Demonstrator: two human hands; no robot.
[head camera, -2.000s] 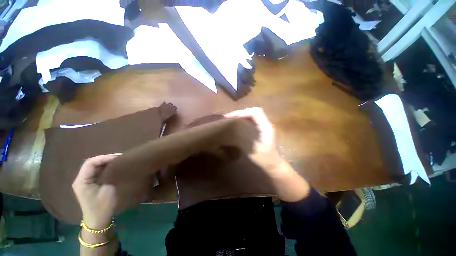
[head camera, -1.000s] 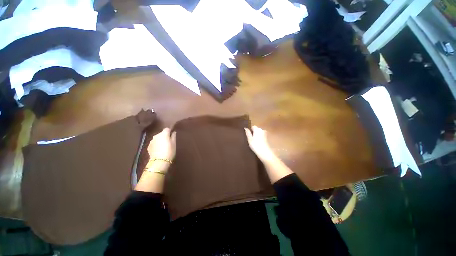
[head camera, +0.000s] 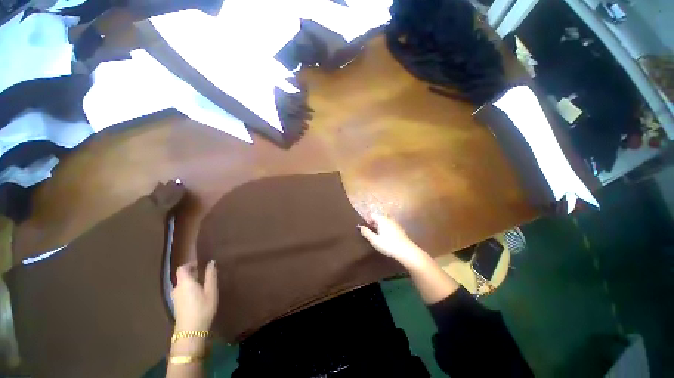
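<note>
The right stack of brown cut pieces (head camera: 284, 244) lies before me at the table's front edge, with a domed top left and a soft crease across it. My left hand (head camera: 195, 295) is at its left edge, thumb and fingers apart, holding nothing that I can see. My right hand (head camera: 386, 235) is at its right edge, fingertips on the cloth; whether they pinch it is unclear. The left stack of brown pieces (head camera: 89, 295) lies to the left, with a bunched upper corner and a white edge strip (head camera: 169, 255) along its right side.
Dark bundles topped with white paper (head camera: 214, 66) lie across the far side. A black cloth heap (head camera: 447, 52) is at the far right. A bundle with white forked-end paper (head camera: 543, 140) lies at the right end. A round stool (head camera: 499, 277) by the near right edge holds a phone (head camera: 488, 257).
The brown panel, held in the air two seconds ago, now lies flat on the right stack. My hands have moved down along its sides, and my left hand has opened. The view has shifted.
</note>
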